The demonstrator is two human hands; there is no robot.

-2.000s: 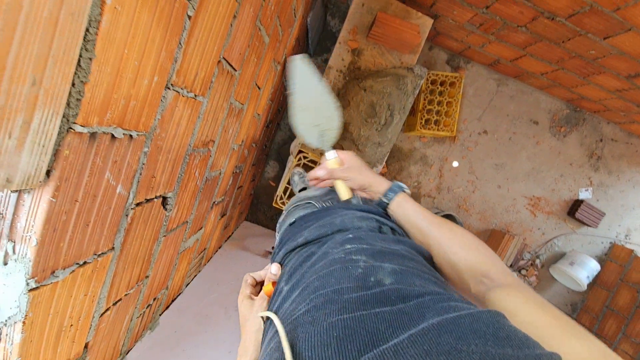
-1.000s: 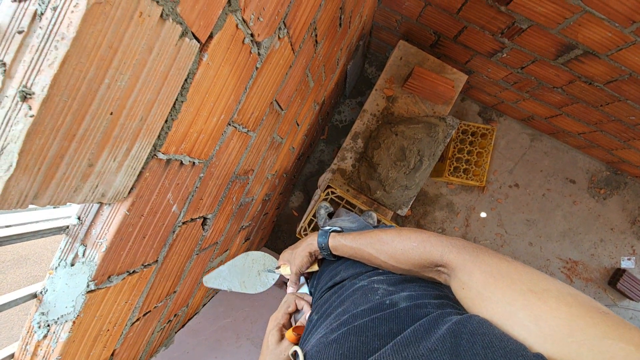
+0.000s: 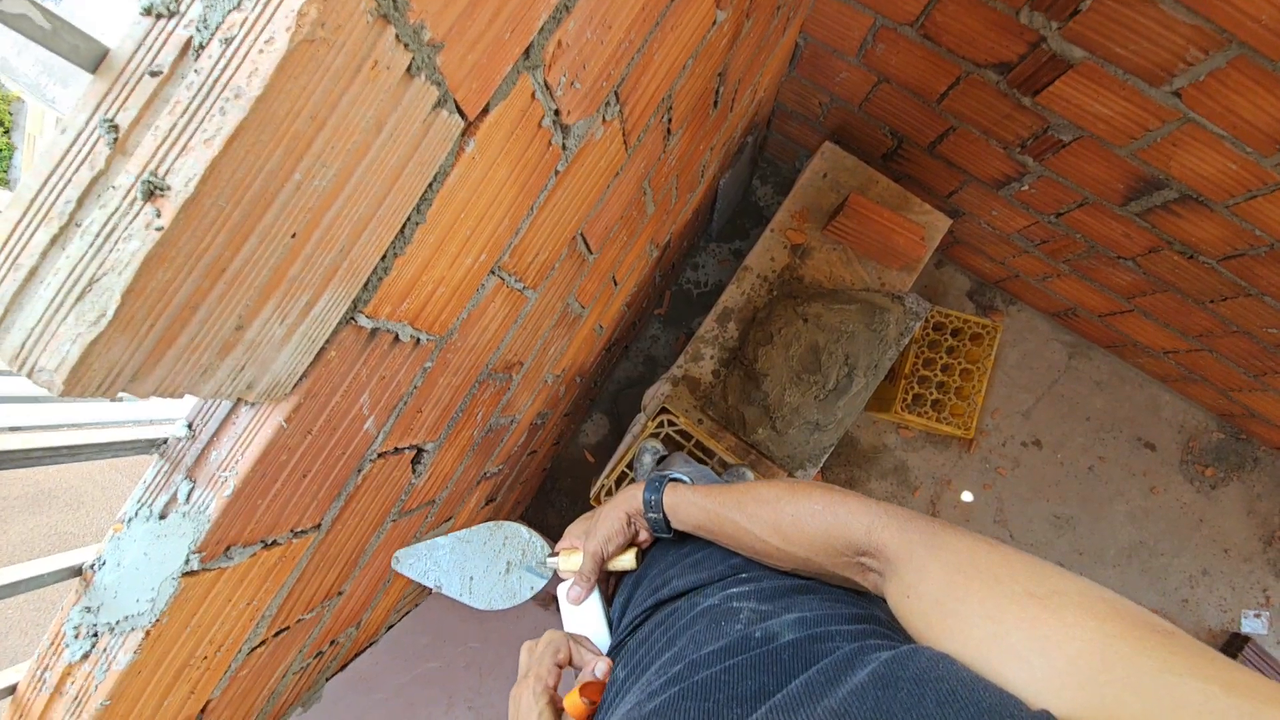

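My right hand point(image 3: 602, 535), with a dark watch on its wrist, grips the wooden handle of a mason's trowel point(image 3: 480, 565), whose grey blade points left toward the brick wall point(image 3: 400, 480). The same hand's fingers also touch a white object point(image 3: 584, 614), too unclear to name. Just below, my left hand point(image 3: 550, 670) holds an orange object point(image 3: 583, 698) of unclear kind near the front of my dark ribbed shirt. Grey mortar point(image 3: 810, 355) lies spread on a board point(image 3: 690, 385) beyond my hands.
A loose hollow brick point(image 3: 877, 238) rests on the board's far end. One yellow plastic crate point(image 3: 945, 372) stands right of the board, and another point(image 3: 690, 440) is by my feet. A second brick wall point(image 3: 1090, 140) closes the far side. Metal bars point(image 3: 80, 435) show at left.
The trowel and my right hand have come down beside my left hand; two seconds ago the blade pointed up toward the mortar board. The white object now shows between my hands. The view has shifted left.
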